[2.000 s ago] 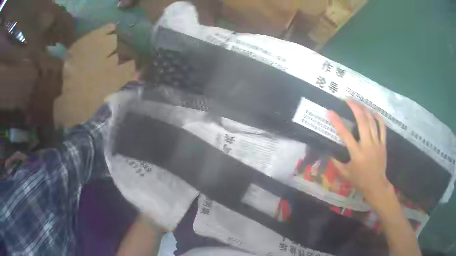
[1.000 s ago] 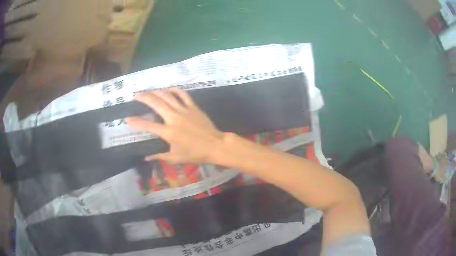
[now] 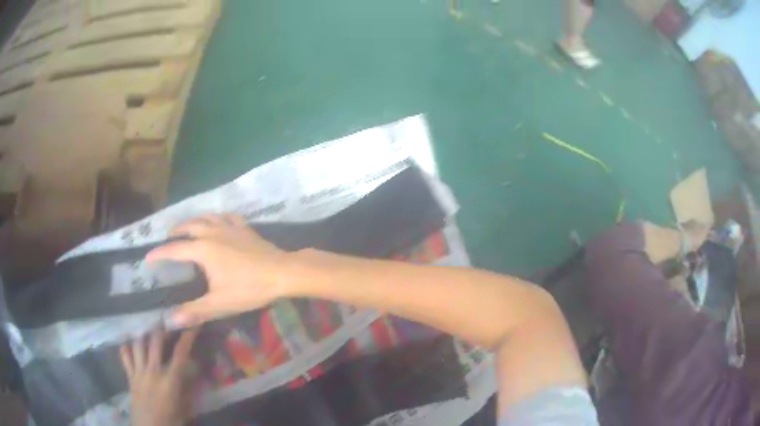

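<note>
A long black strip [image 3: 362, 210] with a window cut-out [image 3: 137, 277] lies across crumpled newspaper [image 3: 287, 176]. My right hand [image 3: 229, 266] spans the strip beside the window, fingers at its far edge and thumb at its near edge; the strip looks narrowed and bent there. My left hand [image 3: 157, 378], cut off by the bottom edge, is near the strip's near side with fingers apart, holding nothing visible. A second black strip [image 3: 375, 378] lies nearer me, partly hidden by my right forearm. Colour photos on newsprint show between the strips.
A wooden pallet [image 3: 104, 66] is at the upper left. The green floor [image 3: 350, 66] has dashed yellow lines. A person's foot [image 3: 579, 55] is at the top. A person's purple-clothed leg [image 3: 642, 316] is at the right, near a cardboard piece [image 3: 692, 200].
The view has swung right. My right hand has gone from lying spread by the window to gripping across the strip, which now bends. My left hand has come into view at the lower left.
</note>
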